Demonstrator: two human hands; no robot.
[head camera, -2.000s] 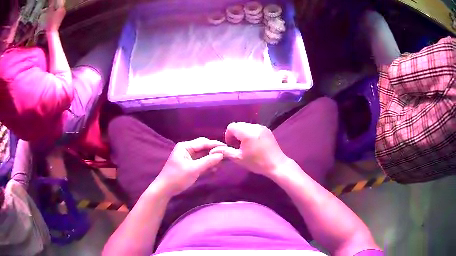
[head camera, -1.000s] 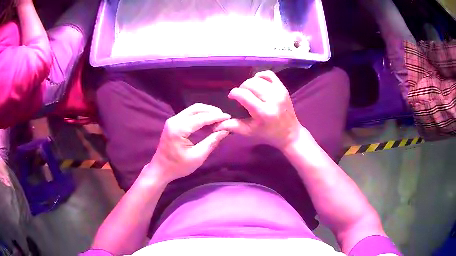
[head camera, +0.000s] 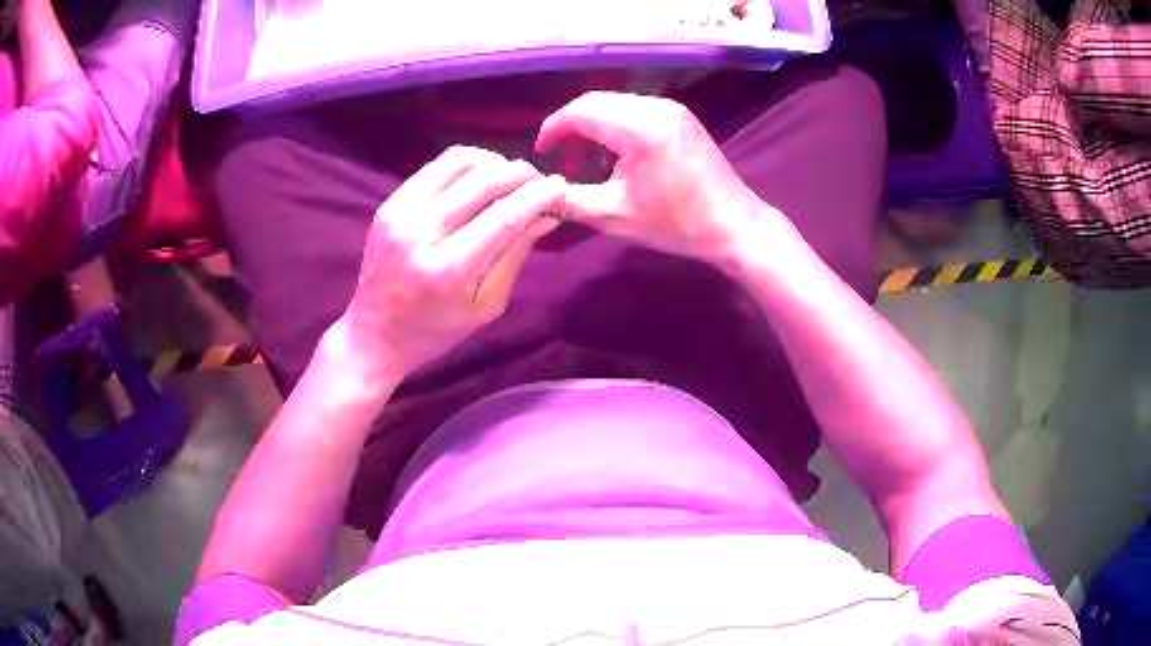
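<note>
My left hand (head camera: 442, 252) is over my lap, its fingers bent and its fingertips pressed together. My right hand (head camera: 650, 177) is beside it, fingers curled in a C shape with a gap above the thumb. The right thumb meets the left fingertips. Glare washes out the contact point, and I cannot tell whether a small piece is pinched there. A purple-looking plastic bin (head camera: 505, 68) lies beyond my knees, cut off by the top edge. A small pale piece with a dark hole (head camera: 747, 11) shows in its near right corner.
A person in a red top (head camera: 44, 177) sits at the left, and one in plaid cloth (head camera: 1073, 139) at the right. A blue stool (head camera: 114, 404) stands at lower left, and another blue seat (head camera: 928, 114) at right. Yellow-black tape (head camera: 966, 274) crosses the grey floor.
The view has tilted down, so the bin has slid up and its stacked rings have left the picture. My left fingers have closed more together; my right fingers have opened into a wider curve.
</note>
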